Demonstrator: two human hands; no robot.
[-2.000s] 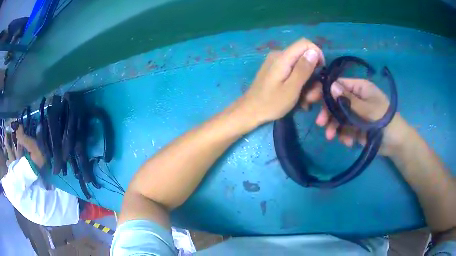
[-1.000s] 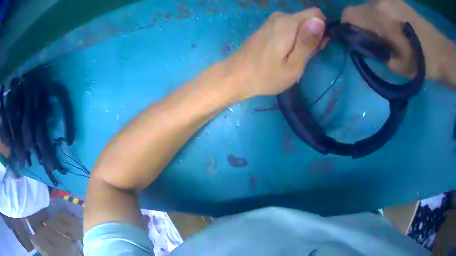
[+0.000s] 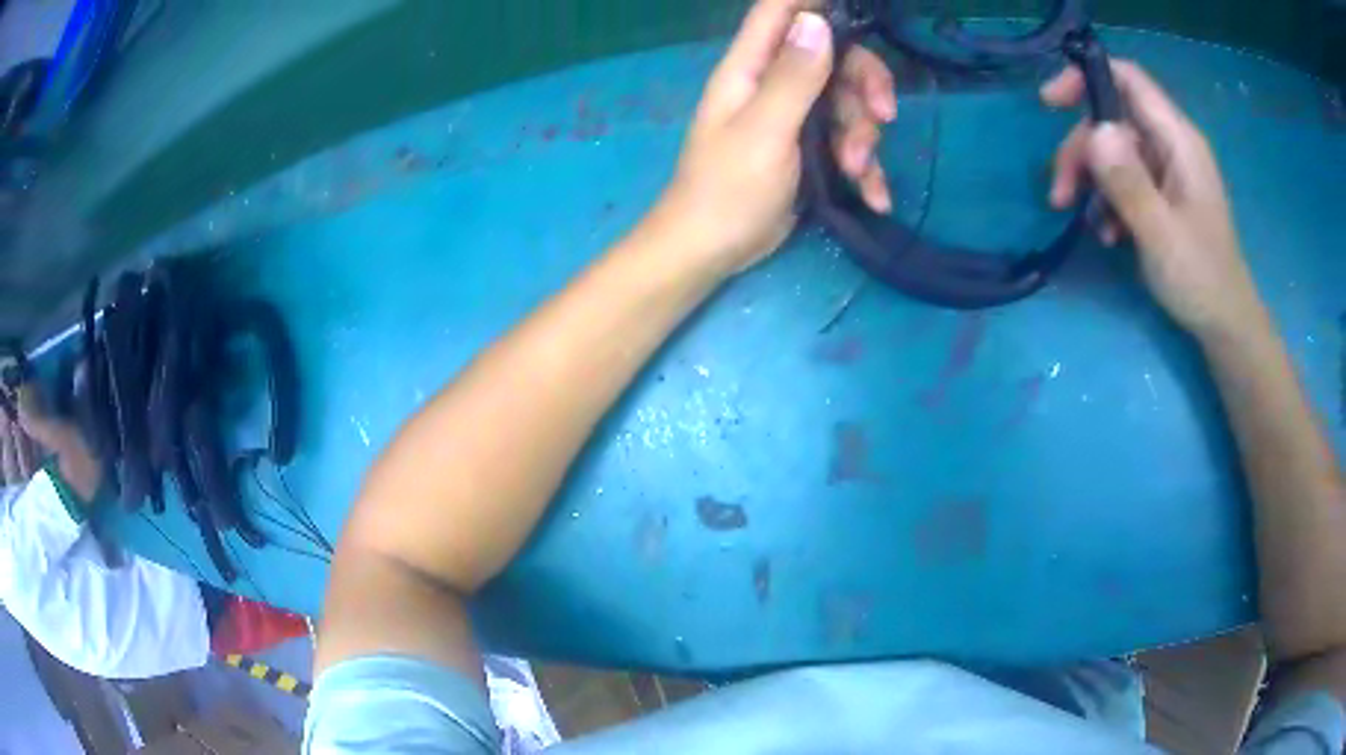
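Observation:
A black headband (image 3: 960, 277) hangs as an open arc between my hands, its padded middle toward me. My left hand (image 3: 768, 140) grips its left end near the top edge. My right hand (image 3: 1159, 192) holds its right end between thumb and fingers. A glossy black yoke (image 3: 982, 56) lies across the top between the two ends, partly cut off by the picture's edge. The joints at the ends are partly hidden by my fingers. A thin wire (image 3: 933, 162) hangs inside the arc.
A pile of black headbands (image 3: 163, 398) with thin wires lies on the blue-green bench (image 3: 591, 590) at left. A green conveyor belt (image 3: 487, 74) runs beyond. Another person's white sleeve (image 3: 111, 590) is at far left, near yellow-black floor tape (image 3: 266, 674).
My right hand has moved from the yoke to the headband's right end. The yoke now spans the headband's top. The headband sits higher in view; the view has also shifted.

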